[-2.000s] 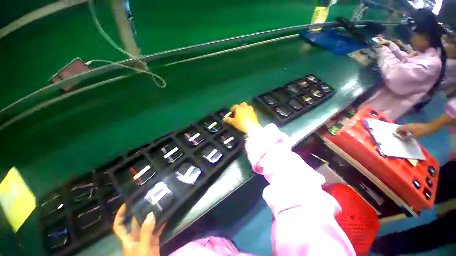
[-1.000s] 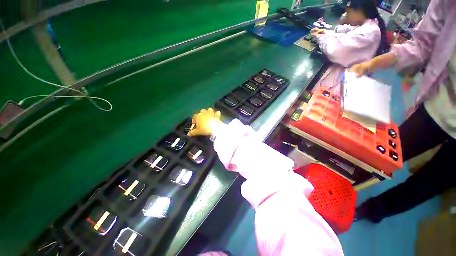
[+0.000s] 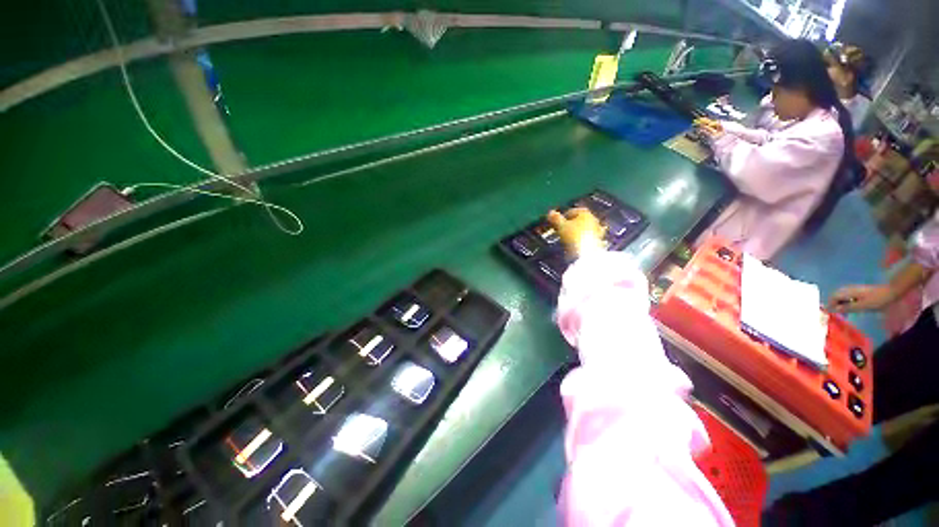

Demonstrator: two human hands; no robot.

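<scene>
A black foam tray (image 3: 396,407) of watch units lies in front of me on the green bench, resting partly on another tray. Its pockets hold several dark watch heads (image 3: 371,348) with pale strips across them; some glare white. The end pockets at its far right show no watch. My right hand (image 3: 580,229) reaches over a second black tray (image 3: 535,270) farther along the bench, fingers down at its pockets. Whether it holds a watch cannot be told. My left hand is not in view.
A pink device (image 3: 95,214) with a white cable lies on the rear rail. A red tray (image 3: 710,299) with papers (image 3: 783,309) stands right, above a red basket (image 3: 737,468). A person in pink (image 3: 788,170) works at the bench; another person's hand (image 3: 857,299) is near the papers.
My right hand has moved from the near tray's far end to the farther tray. The near tray's far end pockets now show without a watch. My left hand, seen earlier at the near tray, has left the view.
</scene>
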